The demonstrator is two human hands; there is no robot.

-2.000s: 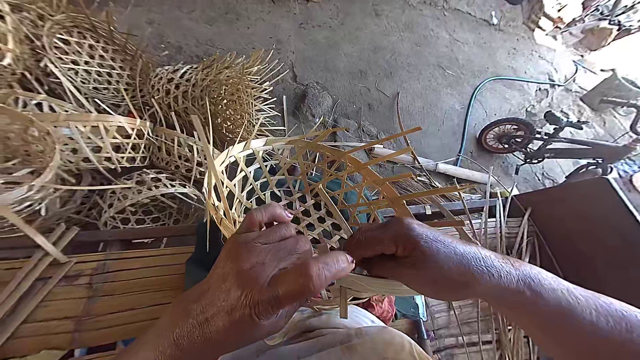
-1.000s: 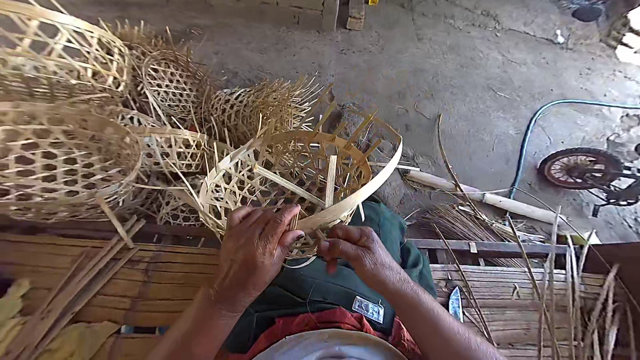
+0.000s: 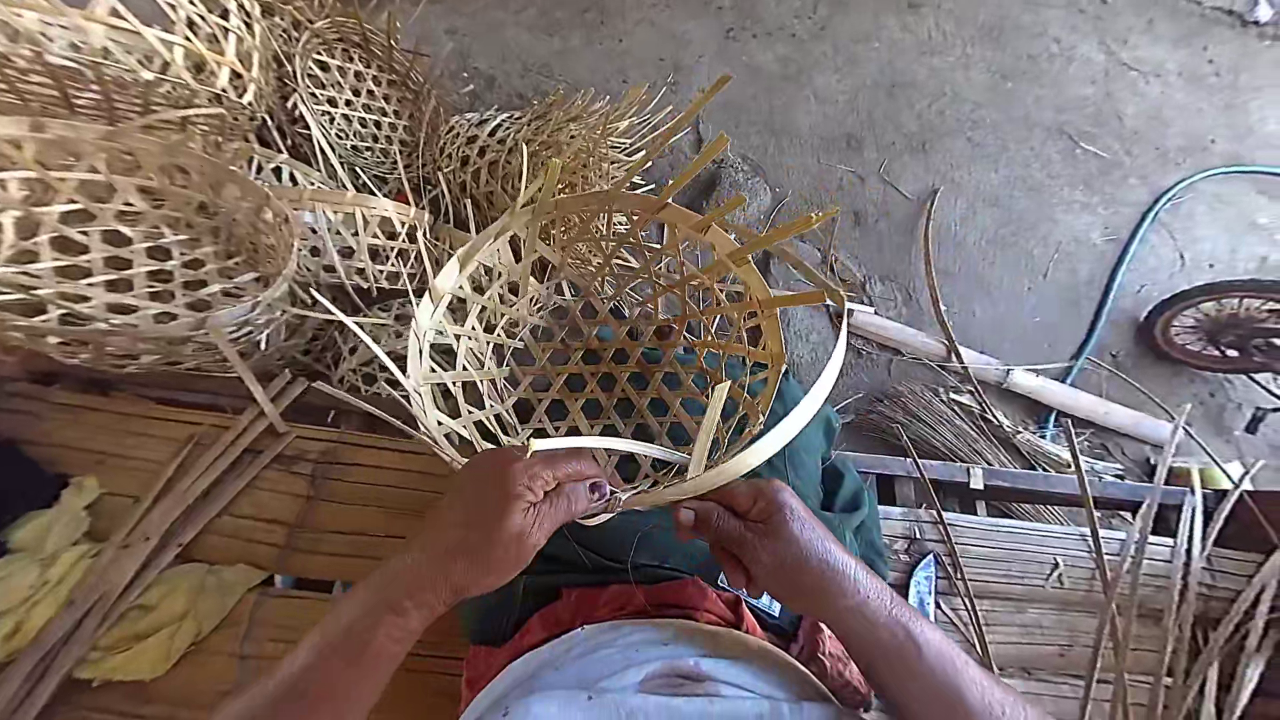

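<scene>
An open-weave bamboo basket [image 3: 600, 380] lies over my lap, its mouth facing me and loose strip ends sticking up from the far rim. My left hand [image 3: 510, 515] grips the near rim, thumb and fingers pinched on it. A wide pale bamboo strip [image 3: 800, 415] curves along the right side of the rim, its far part standing off from the basket. My right hand [image 3: 765, 540] is at the near rim just right of the left one, its fingers curled under the strip; its exact hold is partly hidden. A short strip end [image 3: 708, 430] stands up inside the rim.
Several woven baskets [image 3: 130, 240] are heaped at the left. Loose bamboo strips [image 3: 150, 540] and a yellow cloth [image 3: 165, 620] lie on the slatted bench [image 3: 380, 500]. At right are a knife blade [image 3: 922, 585], upright thin strips [image 3: 1110, 580], a pole [image 3: 1060, 395], a hose [image 3: 1120, 270] and a small wheel [image 3: 1220, 325].
The basket has turned so that its mouth and bottom show more. The pale strip stood close to the rim a second ago and now bows out at the right. Both hands remain at the near rim.
</scene>
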